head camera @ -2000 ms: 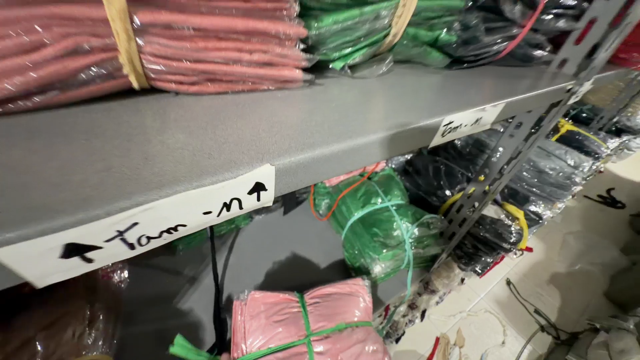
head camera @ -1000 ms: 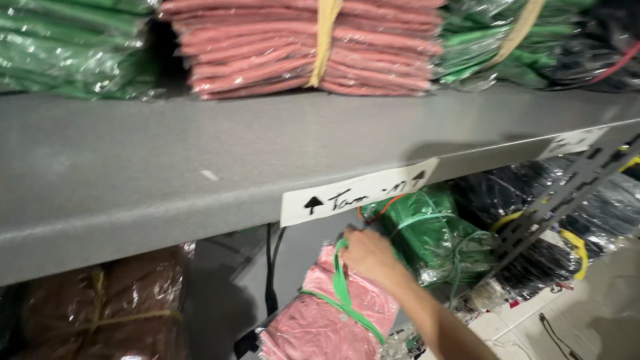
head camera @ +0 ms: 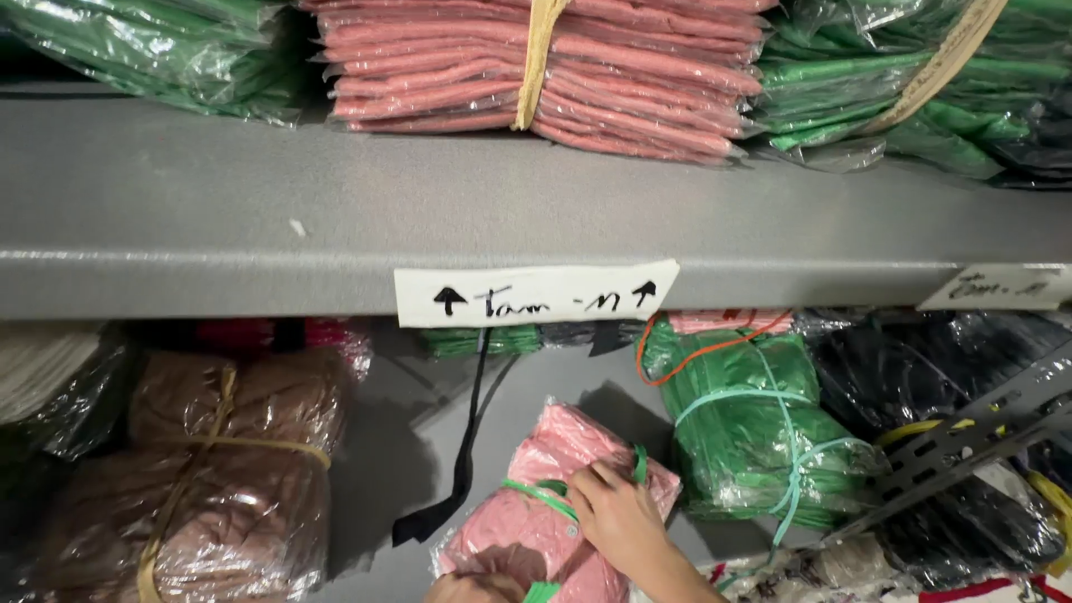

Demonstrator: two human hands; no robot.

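A pink bundle of plastic-wrapped folded cloth (head camera: 536,519), tied with green strap, lies tilted on the lower grey shelf. On its upper right side, my right hand (head camera: 615,511) has its fingers curled at the green strap (head camera: 540,496); whether they grip the strap or the bundle is hard to tell. My left hand (head camera: 473,589) shows only partly at the bottom edge, against the bundle's lower end beside a piece of green strap (head camera: 542,593). Its fingers are mostly out of sight.
Above is a grey metal shelf edge (head camera: 251,285) with a handwritten label (head camera: 536,295), under a pink stack (head camera: 435,67). A brown bundle (head camera: 243,502) lies left; a green bundle (head camera: 737,427) lies right, near a perforated upright (head camera: 980,444). A black strap (head camera: 469,452) hangs behind.
One second ago one hand held the green strap up at the pink bundle's top; now it is lower on the bundle, and my left hand has come into view at the bottom.
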